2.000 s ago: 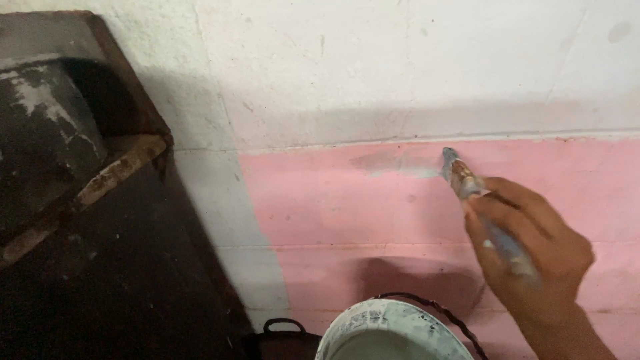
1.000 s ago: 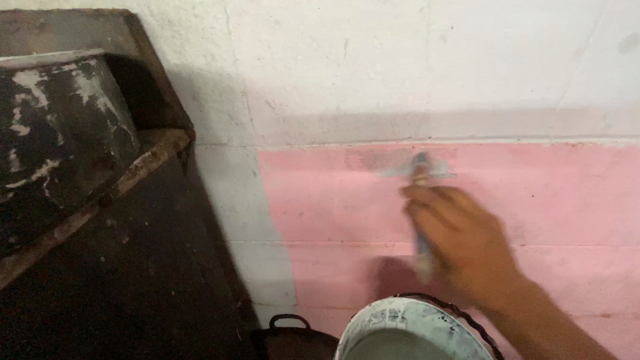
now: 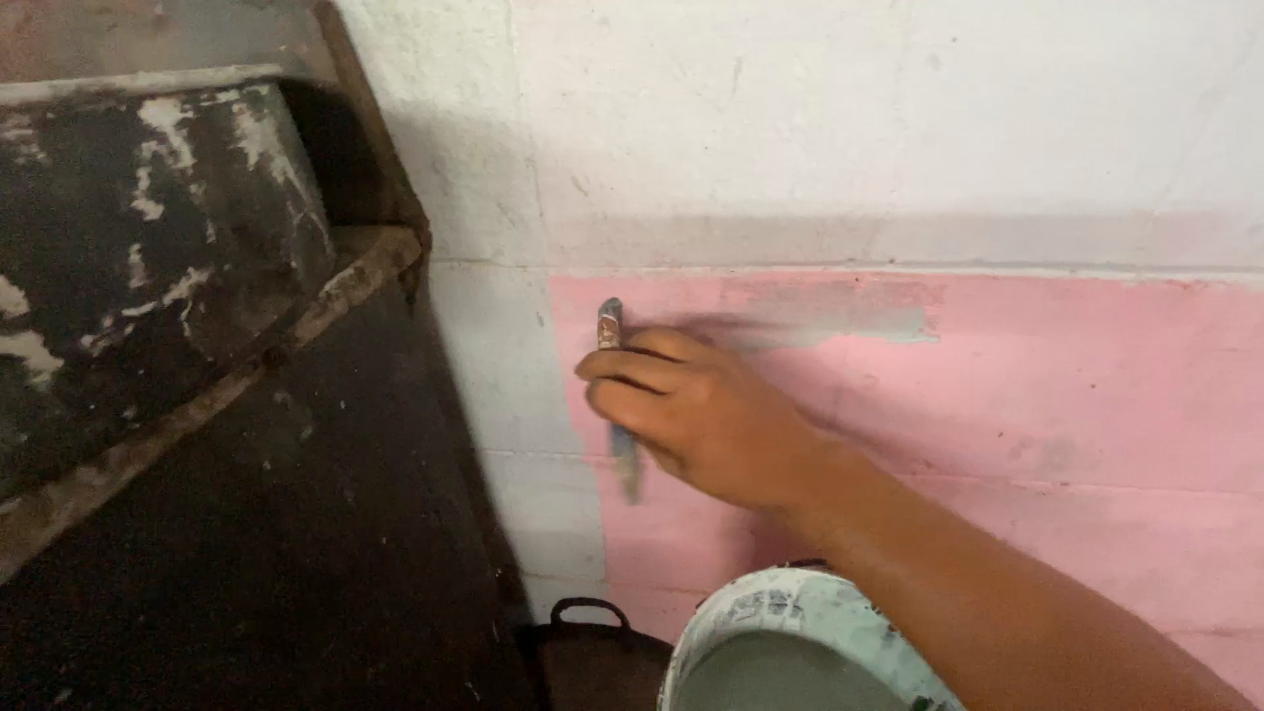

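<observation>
My right hand (image 3: 701, 415) is closed around a paintbrush (image 3: 611, 326), its bristle end up against the pink band of the wall (image 3: 1066, 395) near that band's left edge. A streak of wet grey-green paint (image 3: 879, 321) lies on the pink just below the ledge line, to the right of the hand. Under my forearm, a bucket of grey-green paint (image 3: 790, 671) shows at the bottom, its rim smeared with paint. What holds the bucket up is out of view, and so is my left hand.
On the left stands a dark panel (image 3: 296, 513) with a worn wooden edge (image 3: 217, 390), and a paint-flecked black container (image 3: 148, 217) sits above it. A dark pan with a loop handle (image 3: 591, 604) is beside the bucket. White wall (image 3: 790, 118) rises above the pink.
My right hand has moved left along the top of the pink band with the brush, away from the grey-green streak. More of that streak now shows. The bucket remains low in view.
</observation>
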